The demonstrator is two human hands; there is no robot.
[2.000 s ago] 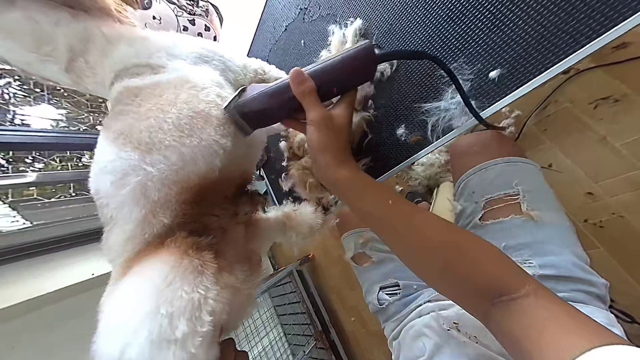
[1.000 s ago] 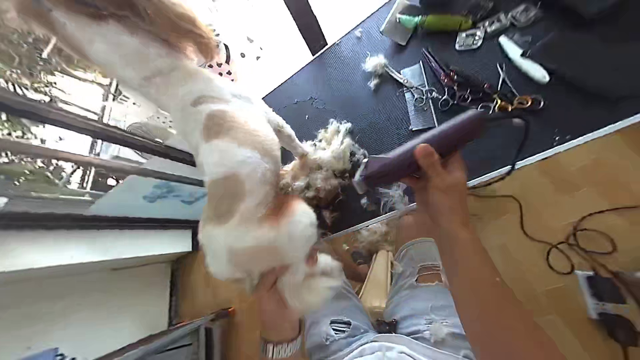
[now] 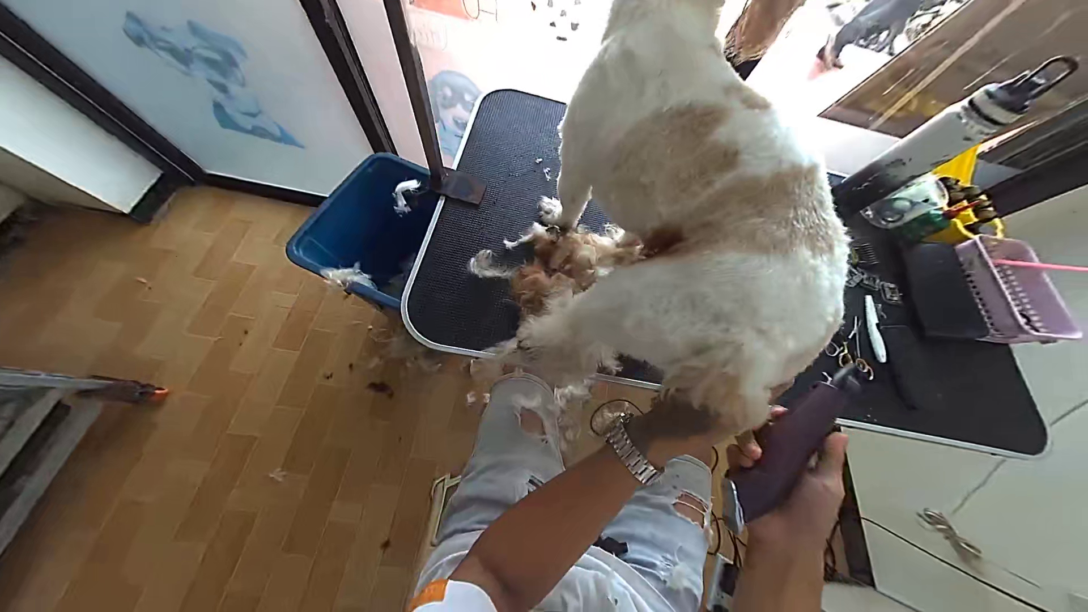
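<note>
A white dog with tan patches [image 3: 705, 212] stands on the black grooming table, its rear toward me. My right hand [image 3: 807, 501] grips purple electric clippers [image 3: 784, 459], blade end pointing down toward me, just below the dog's rear. My left hand [image 3: 693, 429], with a metal-band watch [image 3: 631, 450] on the wrist, reaches beneath the dog's hindquarters; most of it is hidden behind the fur, and its fingertips show beside the clippers. Clipped tan and white fur [image 3: 565, 259] lies in a heap on the table under the dog.
A blue bin [image 3: 340, 225] stands at the table's left edge [image 3: 425, 255]. On the right lie scissors [image 3: 854, 353], a white-handled tool [image 3: 875, 330], a pink basket [image 3: 1011, 293] and a metal bottle [image 3: 935, 140]. A cord [image 3: 943, 565] hangs below the table.
The clippers were against the dog's body two seconds ago, then held apart from it over the table; now they are low behind its rear. The view has swung strongly.
</note>
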